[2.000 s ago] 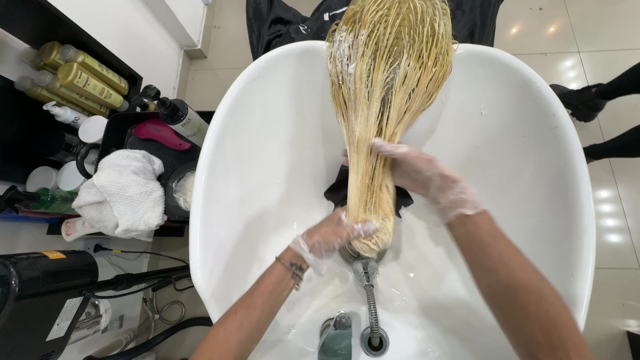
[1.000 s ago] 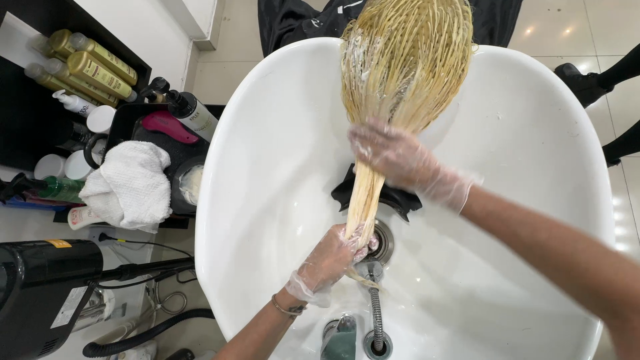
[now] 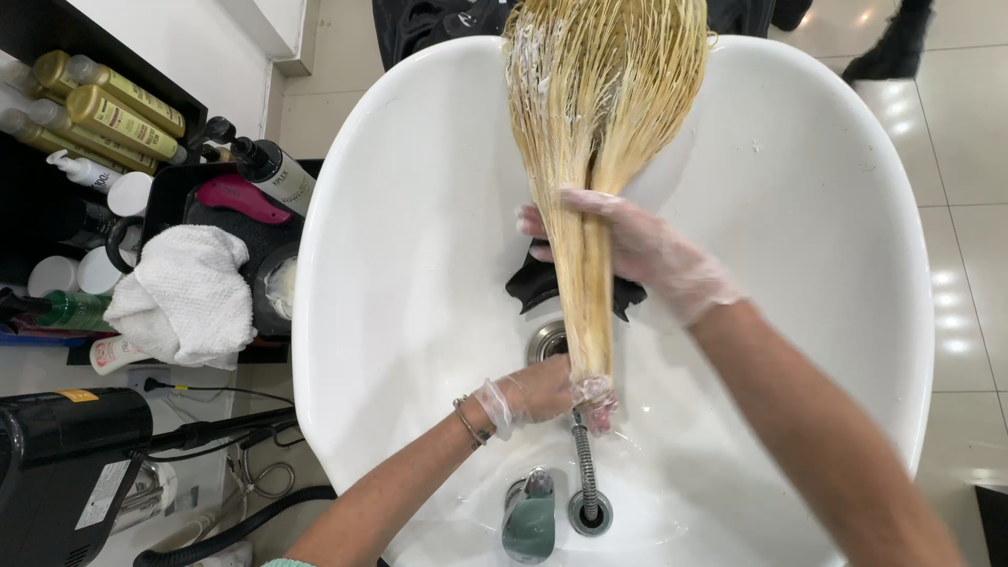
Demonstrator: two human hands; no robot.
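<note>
Long wet blond hair, streaked with white product, hangs from a person's head at the top into a white salon wash basin. My left hand, in a clear plastic glove with a bracelet at the wrist, grips the hair's ends near the drain. My right hand, gloved too, wraps around the middle of the hair, its fingertips showing on the left side. A black neck rest piece lies behind the hair. Below my left hand are a metal shower hose and a mixer tap.
On the left stand a black tray with a white towel, a pink hairbrush, a black pump bottle and a bowl of cream. Several gold bottles lie on a shelf. Another person's dark shoe shows at the upper right.
My left hand has moved down toward the hose from one second ago, still at the hair's ends. The hair lies broader between my hands. The view has shifted slightly.
</note>
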